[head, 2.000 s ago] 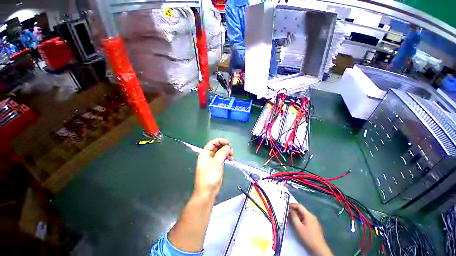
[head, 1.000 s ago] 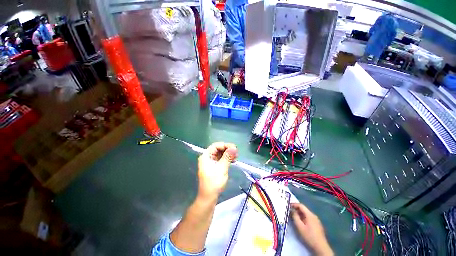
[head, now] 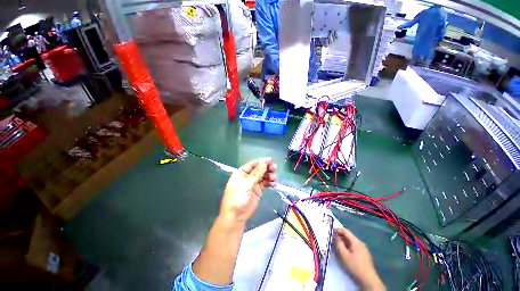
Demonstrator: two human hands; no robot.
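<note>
A long silver-white power module [head: 293, 253] with yellow patches lies on a white sheet [head: 249, 250] in front of me. Red and black leads [head: 373, 209] fan out from its far end to the right; a few more curve back over its top. My left hand [head: 246, 190] is raised left of the module's far end, thumb and fingertips together; whether they pinch something thin is too blurred to tell. My right hand [head: 353, 254] rests at the module's right edge, fingers partly curled; its fingertips are partly hidden, and I cannot tell if it holds anything.
Wired modules [head: 325, 139] with tangled red leads lie beyond. A blue parts bin [head: 263, 120] is left of them. A yellow-black cutter [head: 168, 161] lies by the red-wrapped post [head: 149, 99]. Metal panels [head: 464, 162] and black cable coils [head: 470, 264] are right. A person in blue stands opposite.
My left hand has moved slightly right and turned, its fingers showing more. My right hand has hardly moved. A person in blue in the background at upper right has shifted left.
</note>
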